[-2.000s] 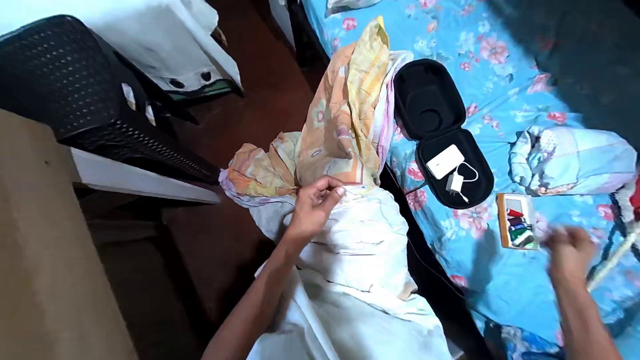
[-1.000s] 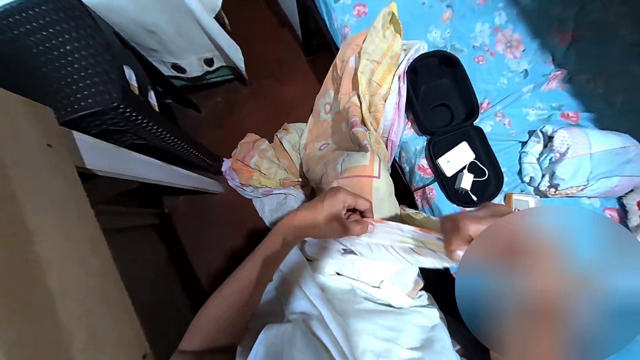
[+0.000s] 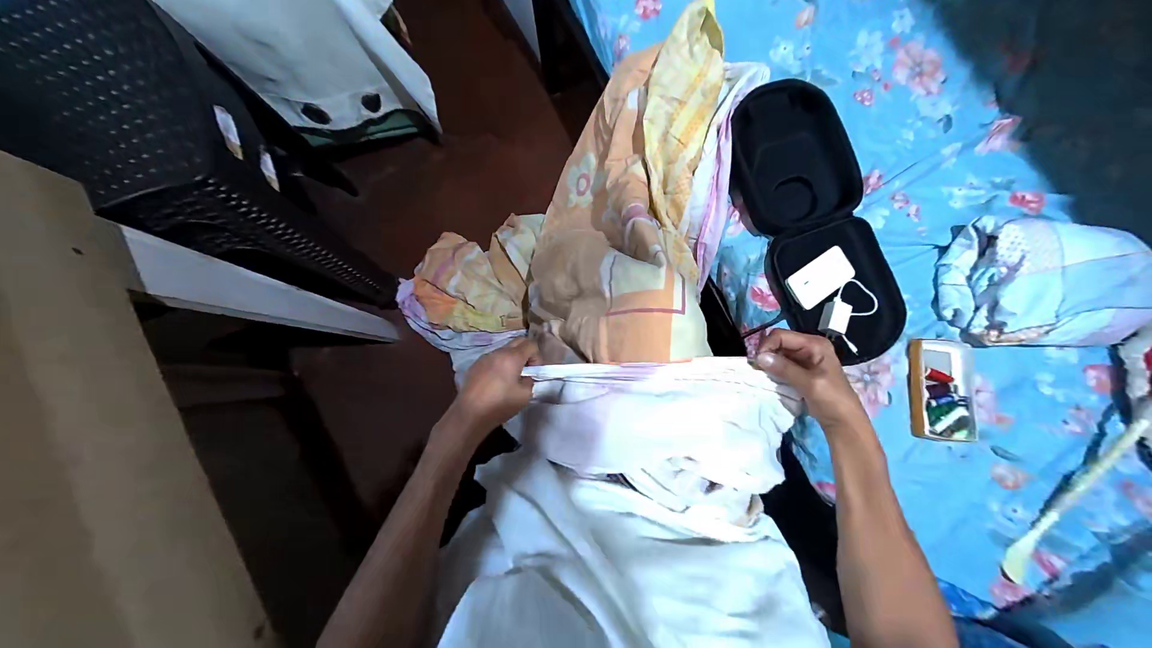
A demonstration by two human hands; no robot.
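Observation:
An orange and yellow patterned cloth [image 3: 621, 306] with a white and pink underside [image 3: 648, 414] lies across my lap, over white fabric [image 3: 576, 549]. My left hand [image 3: 497, 382] pinches one end of its folded edge. At the other end, my right hand [image 3: 801, 364] grips the same edge between thumb and fingers. The edge runs nearly straight between both hands. More of the cloth hangs down at the left, above the floor. Whether a needle or pin is in either hand cannot be told.
On the blue floral sheet [image 3: 1017, 477] at right are an open black case [image 3: 796, 153] with a white device [image 3: 820, 277] and charger [image 3: 835, 317], a small box of thread spools [image 3: 916, 391] and a bundled cloth [image 3: 1062, 283]. A black woven plastic basket [image 3: 99, 99] and white bar [image 3: 252, 279] stand left.
My right hand was by the thread box two seconds ago, then came to the cloth, and now holds its edge farther from my left hand. The folded edge now lies level across my lap.

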